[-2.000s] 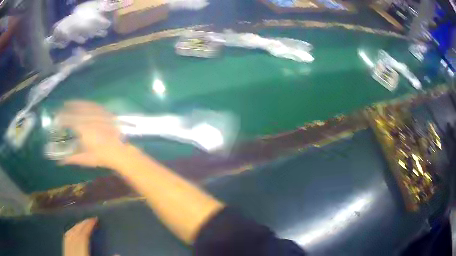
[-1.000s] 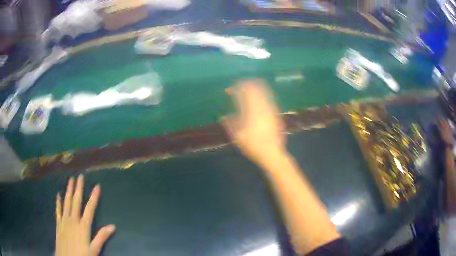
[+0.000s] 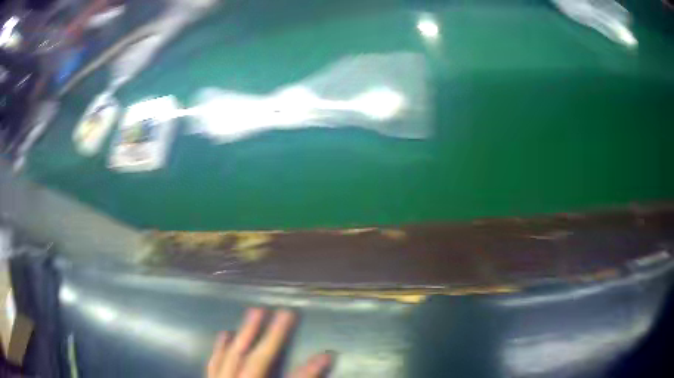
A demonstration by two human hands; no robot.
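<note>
A white power strip housing (image 3: 143,134) lies open on the green conveyor belt at the left, with its insides blurred. A clear plastic bag (image 3: 295,107) with a white cord in it stretches to the right from the housing. My left hand (image 3: 259,353) is at the bottom edge, over the dark bench mat, cut off at the palm, with its fingers apart and nothing in them. It does not touch the housing. My right hand is not in view.
Another housing (image 3: 96,127) with a bagged cord lies just left of the first. Another bagged cord (image 3: 600,18) shows at the top right edge. A worn brown rail (image 3: 443,255) runs between the belt and the dark bench mat (image 3: 369,343).
The view has swung left and nearer the belt. My right hand and the box of gold contacts have left the picture. My left hand appears further right, lower and more cut off.
</note>
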